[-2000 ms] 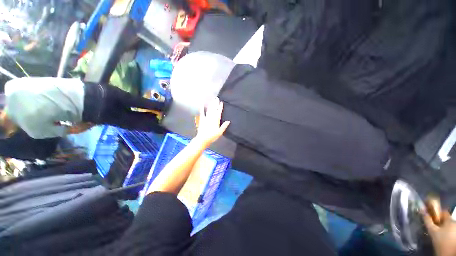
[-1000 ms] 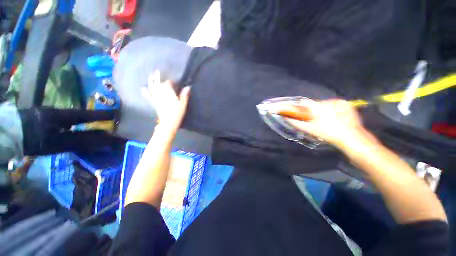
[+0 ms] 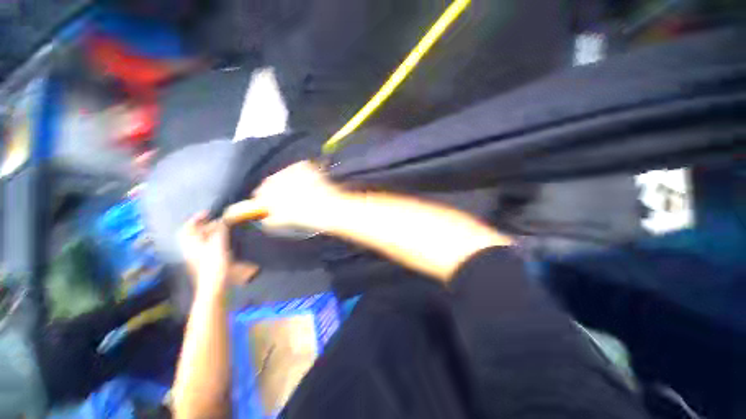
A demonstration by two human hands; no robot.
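The frame is blurred. The black garment (image 3: 458, 135) lies along the light-grey sleeve board (image 3: 176, 184), whose rounded left end is bare. My right hand (image 3: 296, 196) is closed on the orange-brown handle of the steam iron (image 3: 245, 213), over the garment's left end. The iron's metal body is mostly hidden by the hand and blur. My left hand (image 3: 208, 245) is just left of the iron, at the garment's edge near the board's rounded end. Its thumb is apart from the fingers; whether it grips cloth cannot be told.
A yellow hose (image 3: 397, 82) runs up from beside my right hand. A blue crate (image 3: 327, 315) with tan cardboard inside is below the board. A white triangular piece (image 3: 263, 106) lies behind it. A white patch (image 3: 664, 200) is at right and red objects (image 3: 135, 74) are at upper left.
My right hand and the iron have moved left along the garment, close to my left hand. The view has shifted and blurred. The garment now stretches in long folds to the right.
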